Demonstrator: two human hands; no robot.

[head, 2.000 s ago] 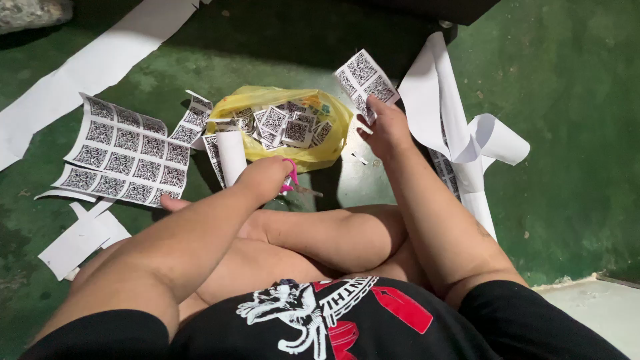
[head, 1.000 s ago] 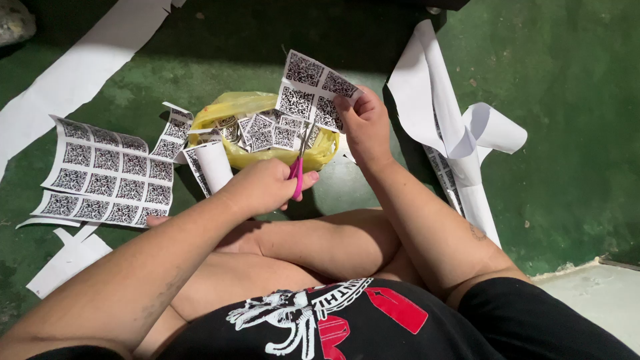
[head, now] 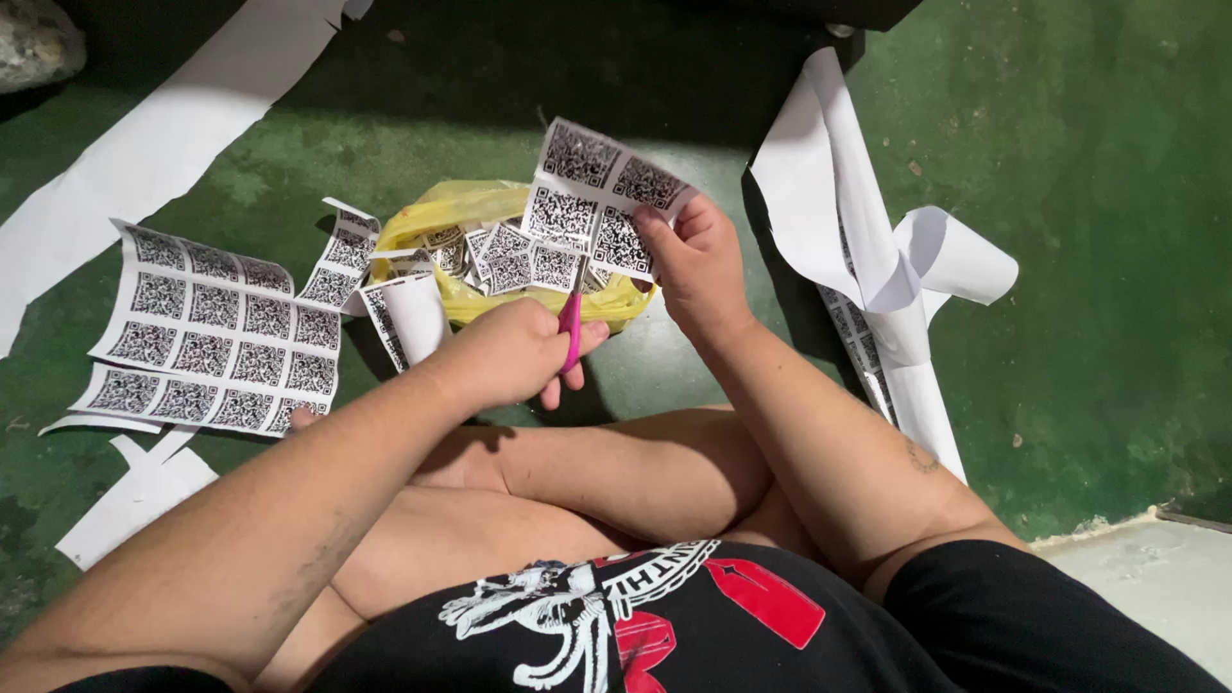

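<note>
My left hand [head: 529,351] is closed on pink-handled scissors [head: 572,332], their blades at the lower edge of a small paper sheet printed with square codes [head: 595,197], between its lower two squares. My right hand [head: 698,255] pinches that sheet by its right side, thumb on the front. Behind and below the sheet lies a yellow plastic bag [head: 462,197] that holds several cut code squares [head: 508,258]. At the bag's left are a curled code strip [head: 339,258] and a rolled piece of paper [head: 416,313].
Larger code sheets [head: 221,322] lie on the green floor at left, above white paper scraps [head: 144,491]. A long white paper strip [head: 173,125] crosses the upper left. Curled white paper [head: 871,250] lies at right. A dark object [head: 770,8] stands at the top edge.
Two seconds ago the sheet was farther right, apart from the scissors. My right hand has moved left with it, and the scissors have risen to its lower edge.
</note>
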